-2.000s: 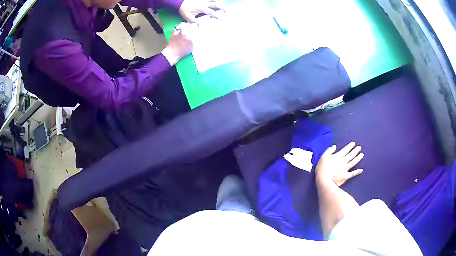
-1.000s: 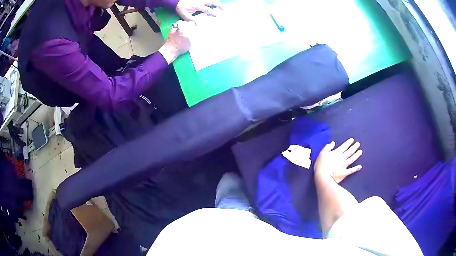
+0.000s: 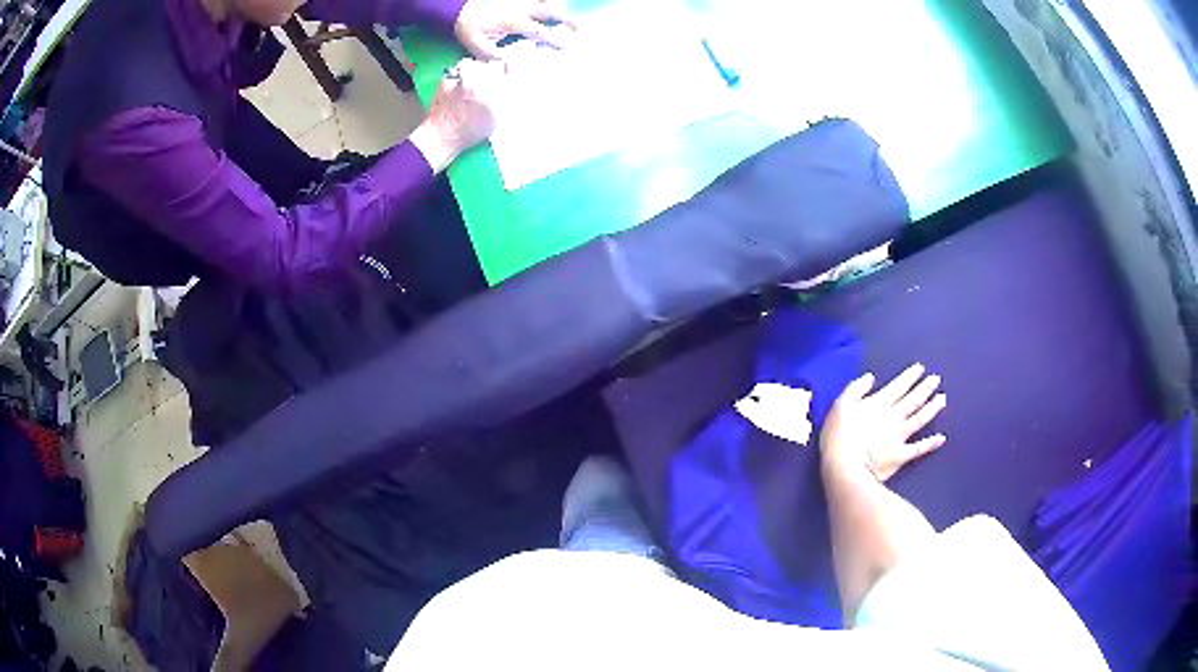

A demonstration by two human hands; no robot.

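My right hand [image 3: 880, 423] lies palm down with fingers spread on the dark padded table [image 3: 1012, 315], at the right edge of a bunched royal-blue cloth [image 3: 716, 492]. It grips nothing that I can see. A small white paper piece [image 3: 778, 411] lies on the blue cloth, left of the hand. A dark area shows between the cloth's blue parts. My left hand is not in view.
More blue cloth [image 3: 1123, 538] lies at the table's right edge. A long dark cloth-covered roll [image 3: 486, 341] runs diagonally beside the table. Beyond it, a person in purple sleeves [image 3: 197, 197] handles white paper [image 3: 591, 99] on a green-topped table [image 3: 486, 230].
The whole view has shifted slightly. My right hand stays on the table in the same pose. The other person's hand has moved slightly over the white paper.
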